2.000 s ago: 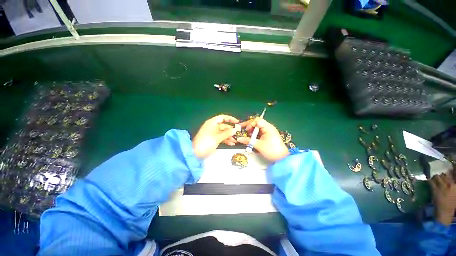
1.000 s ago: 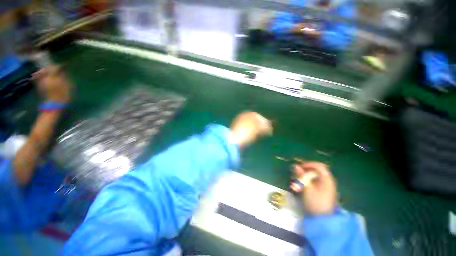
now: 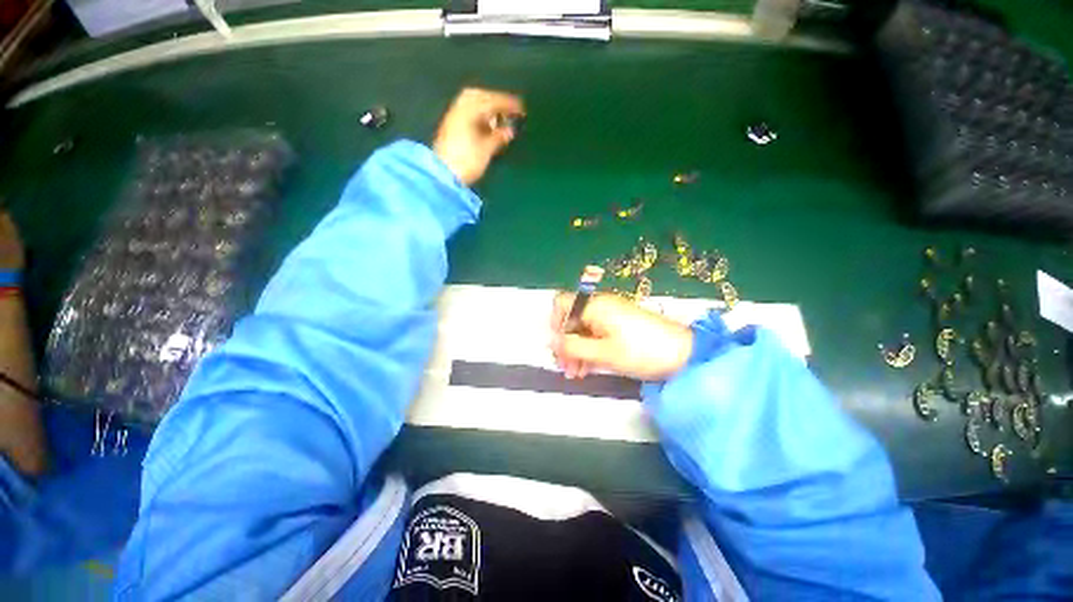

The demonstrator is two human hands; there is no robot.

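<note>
My left hand (image 3: 471,132) reaches over the far part of the green bench, blurred, its fingers closed around a small dark module (image 3: 507,121). Whether the module touches the bench I cannot tell. My right hand (image 3: 618,338) is over the white pad (image 3: 506,410) with its black strip, gripping a slim pen-like tool, probably tweezers (image 3: 580,308), dark with a pale, striped end pointing up and away. Its other end is hidden by the fingers. Single round modules lie on the bench at far left (image 3: 374,116) and far right (image 3: 761,134). No gold round part shows on the pad.
Gold-and-dark crescents (image 3: 702,267) lie beyond the pad, with tiny gold specks (image 3: 631,212) past them. More crescents (image 3: 994,376) are scattered right. A clear blister tray (image 3: 171,259) is at left, dark stacked trays (image 3: 988,118) at far right. Another person's arm (image 3: 18,353) shows at the left edge.
My left hand has gone from beside my right hand at the pad to the far bench. A module now lies at far left. The gold round part on the pad is out of sight.
</note>
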